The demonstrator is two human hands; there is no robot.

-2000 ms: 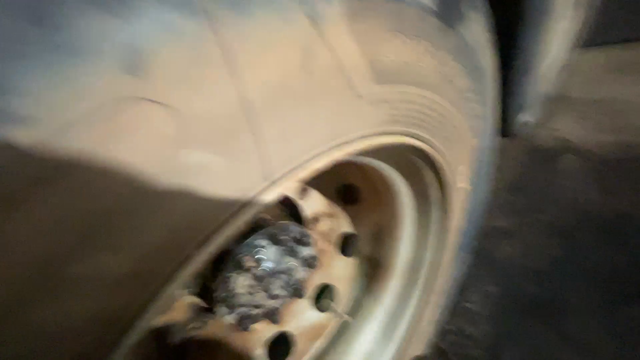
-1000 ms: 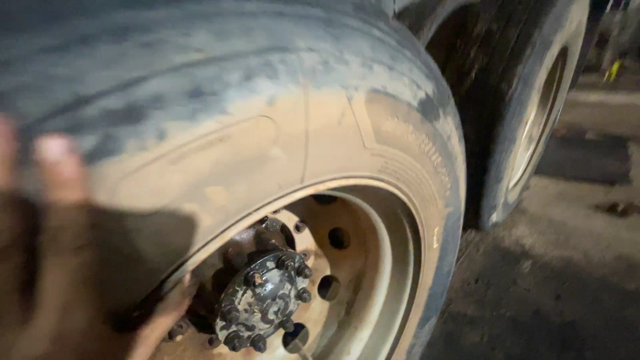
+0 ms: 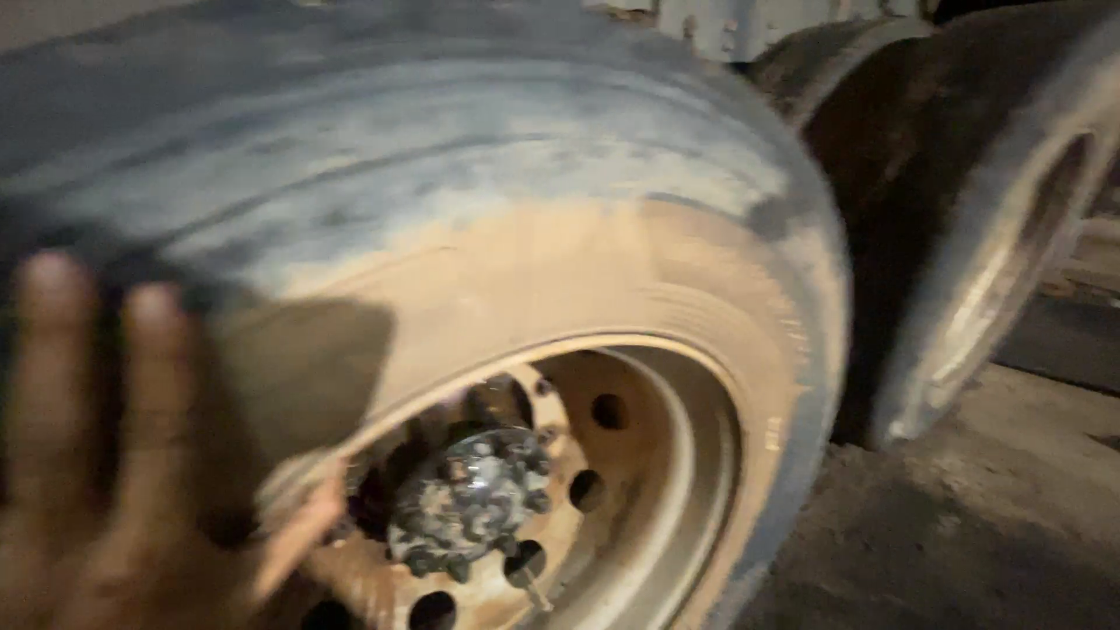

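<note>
At the lower left, blurred, is my left hand (image 3: 131, 472), its fingers apart and pointing up, with nothing visible in it. It is in front of a large truck tire (image 3: 542, 254) coated in tan dust; whether it touches the rubber I cannot tell. A dark shadow falls on the sidewall beside the fingers. Right of the hand lies the dusty steel wheel rim (image 3: 691, 437) with round holes. At its middle sits a dark, greasy wheel hub (image 3: 477, 490) ringed with bolts or nuts. My right hand is out of the picture.
A second truck wheel (image 3: 989, 289) stands to the right, past a dark gap. Above the gap are parts of the vehicle's metal frame (image 3: 735, 26). Dark, dirty ground (image 3: 910, 534) runs along the lower right.
Two seconds ago no hand showed; one second ago my left hand was at the left edge, and more of it shows now. The view has shifted around the tire.
</note>
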